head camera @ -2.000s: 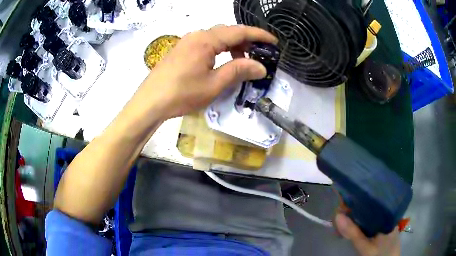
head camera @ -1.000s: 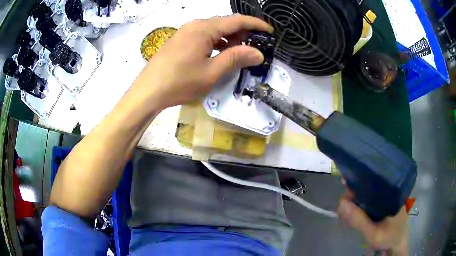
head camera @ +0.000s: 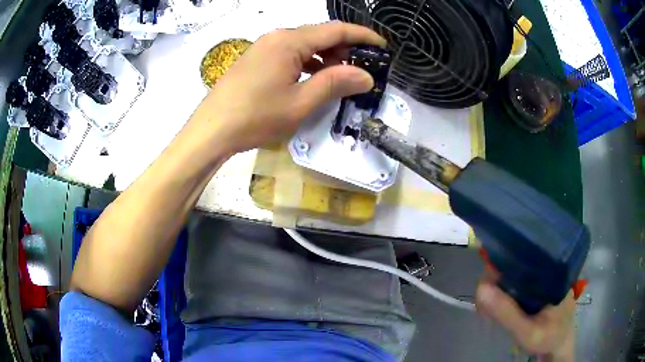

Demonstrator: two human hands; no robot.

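My left hand [head camera: 283,92] holds a black electrical unit [head camera: 370,65] between thumb and fingers, upright over the far part of a white plastic plate [head camera: 332,157]. The plate lies on a yellow block [head camera: 318,198] with tape over it. My right hand [head camera: 527,318] grips the handle of a dark blue-grey soldering gun [head camera: 520,233], partly hidden behind its body. The gun's scorched metal barrel points up and left, its tip at the middle of the plate just below the black unit. Whether the tip touches a contact is too small to tell.
A round tin of yellow grains [head camera: 222,61] stands beyond my left forearm. Black units on white plates [head camera: 106,92] cluster at far left. A black ringed fan [head camera: 431,49] stands behind the plate. A dark round stand [head camera: 532,102] and blue crate [head camera: 601,106] are right. A pale cable [head camera: 353,262] crosses my lap.
The bench scene has shifted slightly up in view since the earliest frame. Both hands keep their holds; the gun tip stays at the plate's middle, with hardly any movement in the last second.
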